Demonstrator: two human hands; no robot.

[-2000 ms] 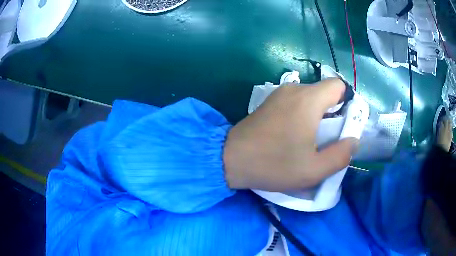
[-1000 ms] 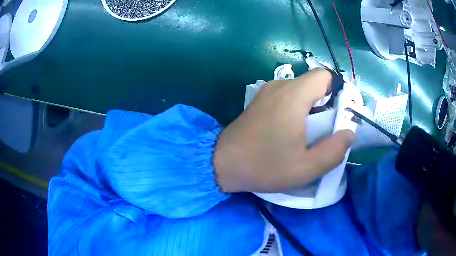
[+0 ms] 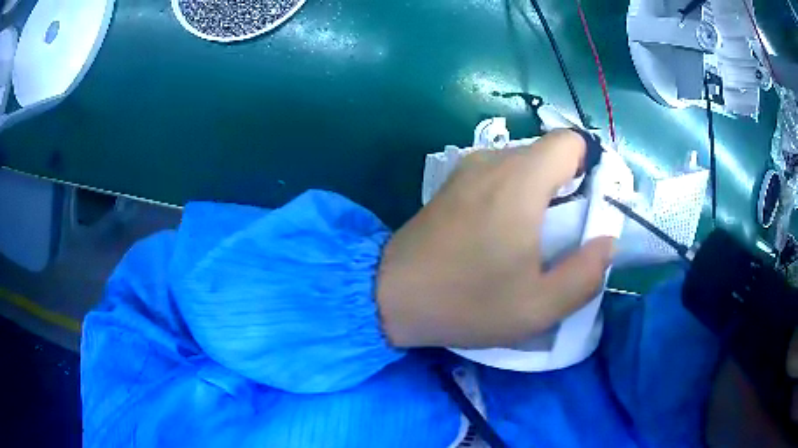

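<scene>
My left hand (image 3: 477, 249) grips the white stand bracket (image 3: 573, 337) and housing near the bench's front edge, fingers over the top and thumb on the bracket's upright arm. A perforated grid part of the housing (image 3: 678, 206) shows to the right of the hand. The black electric screwdriver (image 3: 731, 284) comes in from the right, its thin bit tip at the bracket arm near the pivot joint (image 3: 618, 185). My right hand (image 3: 761, 394) is dark and cut off by the right edge, around the screwdriver handle. The hand hides much of the housing.
A screw dish (image 3: 232, 37) stands at the top left. White discs of spare stands (image 3: 63, 57) lie at the upper left. Another white assembly (image 3: 674, 52) lies at the upper right. Red (image 3: 598, 66) and black leads cross the green bench mat (image 3: 350, 114). A black cord (image 3: 472, 407) crosses the lap.
The screwdriver has come in from the right, and its bit has reached the bracket arm. In the last second the tip has shifted slightly down. My left hand keeps its grip.
</scene>
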